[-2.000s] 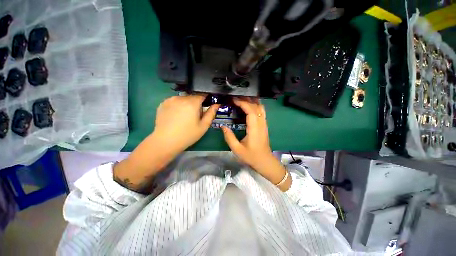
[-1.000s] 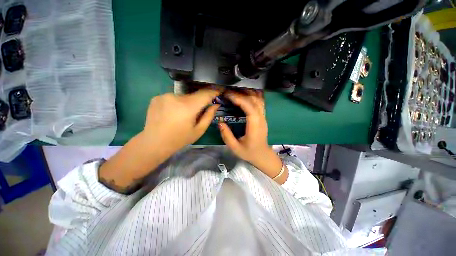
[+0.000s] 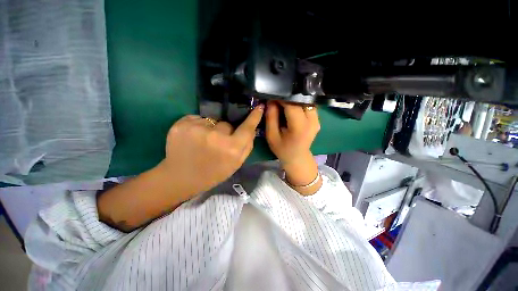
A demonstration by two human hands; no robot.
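Observation:
The black press stands over the work, with its silver lever reaching to the right. A small dark piece with bright spots shows at the press foot between my fingertips; its shape is mostly hidden. My left hand has its index finger stretched to this spot, with the other fingers curled. My right hand is beside it, fingers bent up under the press edge. The fingertips are partly covered, so I cannot tell if either hand grips anything.
A translucent blister tray lies on the green mat at the left. A tray of coppery and silver pieces is at the right, past the press. Grey-white cabinets and a black cable are below right.
The view has shifted and tilted, so the press looms larger and its lever lies nearly level. My left index finger is now extended. The small-parts tray is mostly hidden behind the press.

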